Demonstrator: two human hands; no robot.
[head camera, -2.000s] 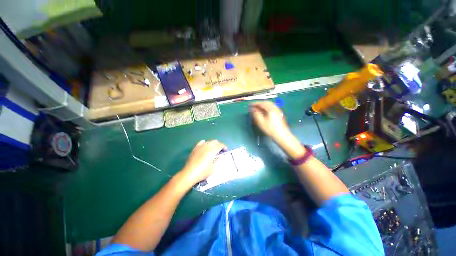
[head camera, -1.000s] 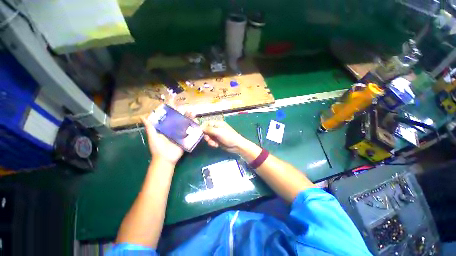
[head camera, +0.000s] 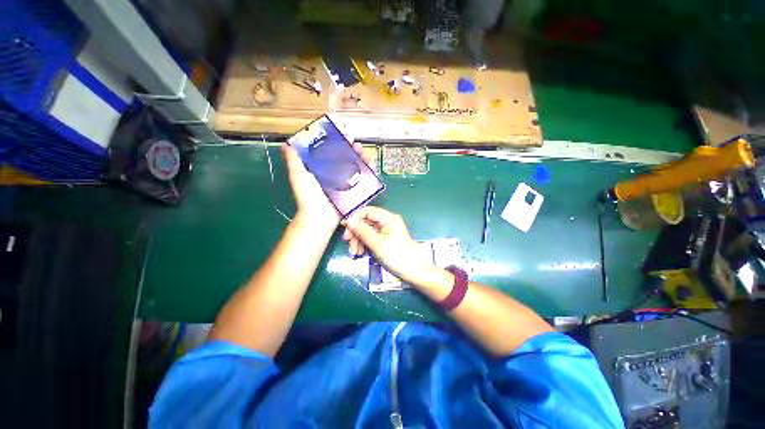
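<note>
My left hand (head camera: 309, 194) holds a phone (head camera: 337, 167) from below, tilted, with its lit purple screen facing up. My right hand (head camera: 379, 239) is at the phone's lower end, fingers bent close to its bottom edge; whether they grip anything is too small to tell. A pale phone body (head camera: 449, 250) lies on the green mat, partly hidden under my right hand and wrist. Dark tweezers (head camera: 487, 212) and a white card with a dark cutout (head camera: 522, 208) lie to its upper right.
A wooden ledge (head camera: 495, 121) with loose small parts is behind. A screw tray (head camera: 405, 160) sits before it. An orange electric screwdriver (head camera: 684, 170), a thin dark rod (head camera: 603, 251) and a yellow-black unit (head camera: 678, 285) are right. A grey parts tray (head camera: 625, 342) is lower right.
The phone was on the ledge, then came into my left hand; it is now turned steeper. My right hand has moved to its lower end. The camera view has shifted.
</note>
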